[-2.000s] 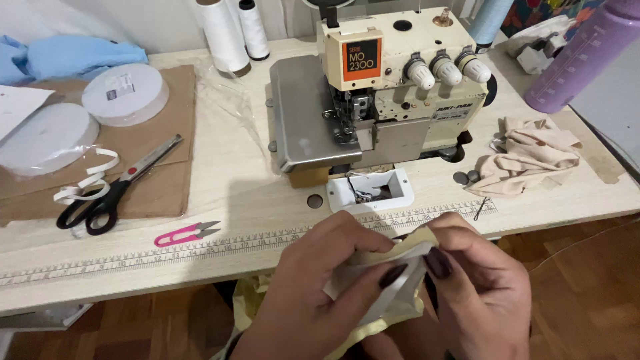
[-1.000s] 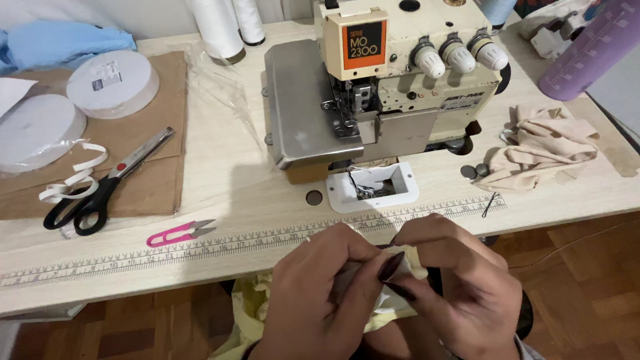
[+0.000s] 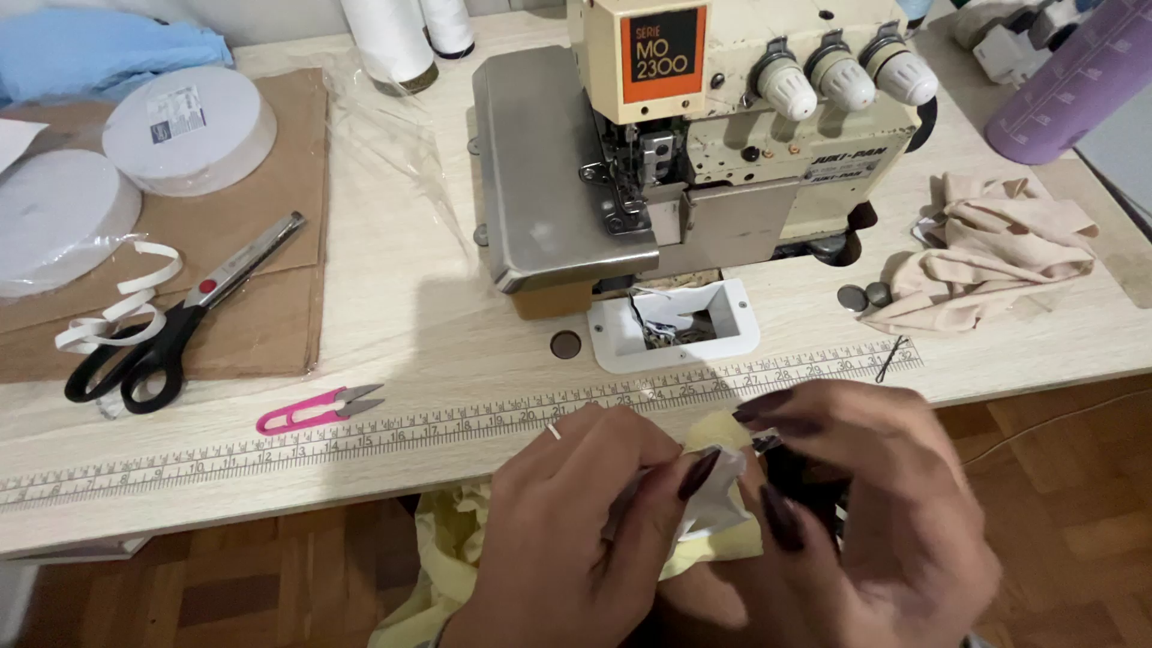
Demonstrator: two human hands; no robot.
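Pale yellow fabric [image 3: 715,546] with a white layer on it lies between my hands, just off the table's front edge. My left hand [image 3: 589,522] pinches it between thumb and fingers. Thumb and fingers of my right hand [image 3: 864,504] are apart, close to the fabric's right edge, and no grip on it shows. More yellow fabric hangs below the table edge behind my left hand. A Juki overlock sewing machine [image 3: 747,135] stands beyond my hands, and a measuring tape [image 3: 486,423] runs along the front of the table.
Pink thread snips [image 3: 310,411] and black-handled scissors [image 3: 180,333] lie to the left, near white elastic rolls [image 3: 189,130]. Beige fabric [image 3: 999,252] and a purple bottle [image 3: 1062,85] are at the right. A hairpin [image 3: 889,358] lies by the tape's end; thread cones [image 3: 391,40] stand behind.
My right hand's fingers have come apart from the yellow fabric, which they pinched before. My left hand still pinches it.
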